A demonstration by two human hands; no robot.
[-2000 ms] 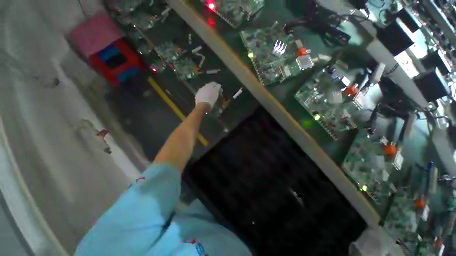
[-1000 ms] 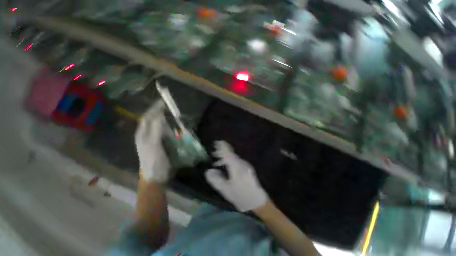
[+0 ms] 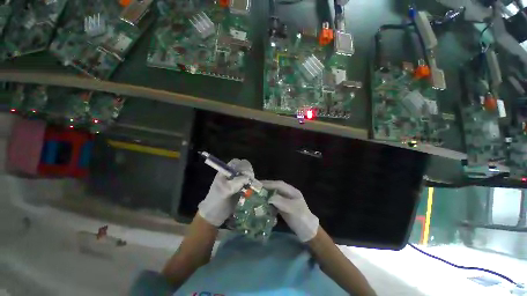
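Note:
A green circuit board (image 3: 254, 215) is held low in front of my chest, over the near edge of the black tray (image 3: 358, 191). A slim white and dark plug-in stick (image 3: 217, 164) juts from its far end, beside an orange part. My left hand (image 3: 222, 193), in a white glove, is closed around the stick's base and the board's left corner. My right hand (image 3: 296, 211), also gloved, grips the board's right edge. The fingertips partly hide where the stick meets the board.
Circuit boards (image 3: 309, 75) lie on the green shelf (image 3: 358, 87) beyond the tray, one with a red light. More boards (image 3: 81, 107) lie on a lower level at left. A pink-red bin (image 3: 28, 147) and red-blue box (image 3: 65, 153) are at left. A dark cable (image 3: 456, 265) runs at lower right.
My left hand has come back from the lower shelf with the board and stick. My right hand has closed on the board. The view has turned and steadied.

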